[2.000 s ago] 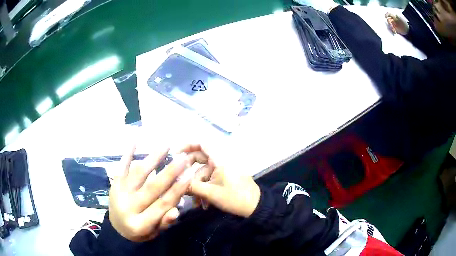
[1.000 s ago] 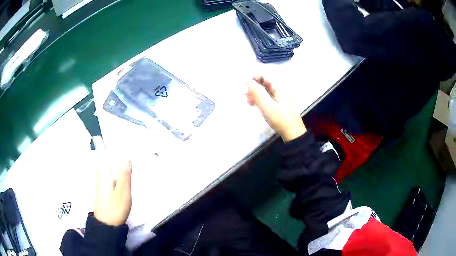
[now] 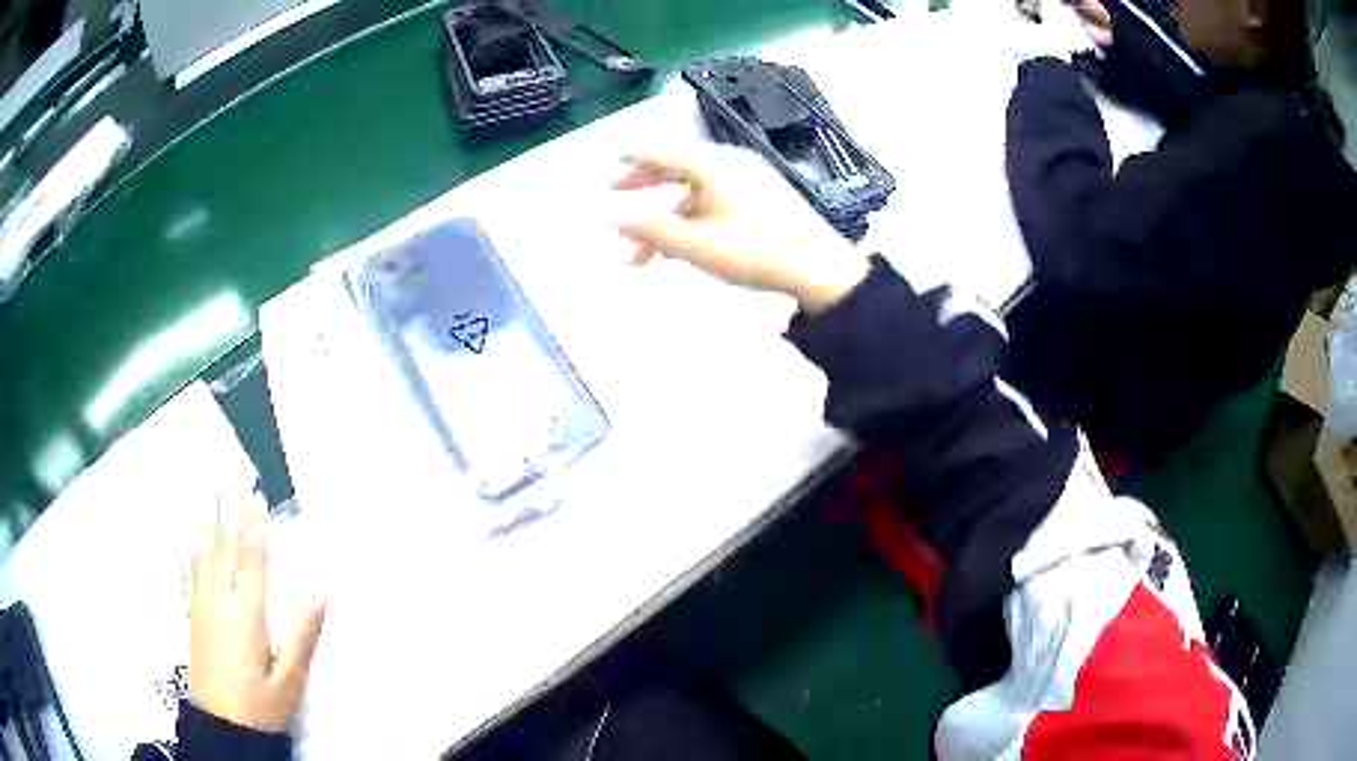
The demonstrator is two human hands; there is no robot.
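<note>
A bagged frame (image 3: 442, 283), grey-blue under clear film with a black triangle mark, lies on the white work sheet (image 3: 655, 446) in front of me. A layered edge shows at its upper left. My right hand (image 3: 714, 223) is raised to its right, fingers apart and empty, just left of a stack of bare frames (image 3: 781, 112). My left hand (image 3: 246, 632) is at the lower left, palm down with fingers spread; a bit of a small dark mark shows beside it. Whether film lies under it I cannot tell.
Another stack of bare frames (image 3: 499, 75) with one loose frame stands on the green bench (image 3: 328, 134). Dark frames (image 3: 27, 691) lie at the far left. A person in dark sleeves (image 3: 1161, 223) sits to the right. A cardboard box (image 3: 1310, 446) is at the right edge.
The bagged frames now lie more closely aligned and turned steeper. My right hand has moved up and left towards the bare stack. The view has shifted, showing more of the back bench.
</note>
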